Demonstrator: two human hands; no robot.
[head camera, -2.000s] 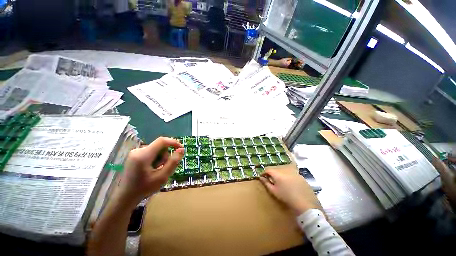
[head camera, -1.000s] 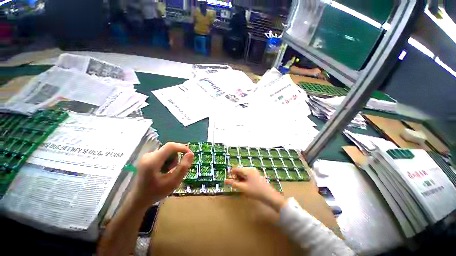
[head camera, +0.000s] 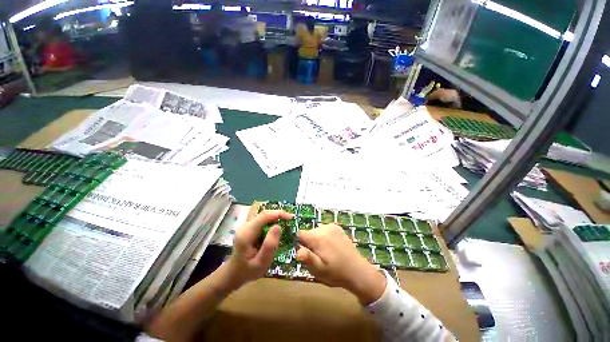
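A green circuit board panel (head camera: 394, 244) with pale borders lies at the far edge of a brown cardboard sheet (head camera: 287, 310). My left hand (head camera: 257, 244) is over the panel's left end, thumb and fingers curled close to a green board part. My right hand (head camera: 334, 257) is a fist beside it, its fingertips on the panel's left part. The two hands nearly meet. Whether either hand grips anything is too blurred to tell.
A newspaper stack (head camera: 124, 227) with a green board (head camera: 63, 200) on top is at left. Loose printed sheets (head camera: 374, 167) lie beyond the panel. A metal post (head camera: 522, 140) rises at right, with a dark object (head camera: 477, 304) and another paper stack (head camera: 582, 267). People are in the background.
The view has turned to the right, so the scene sits further left relative to the post. My right hand has moved from the panel's right part to the left part, close to my left hand.
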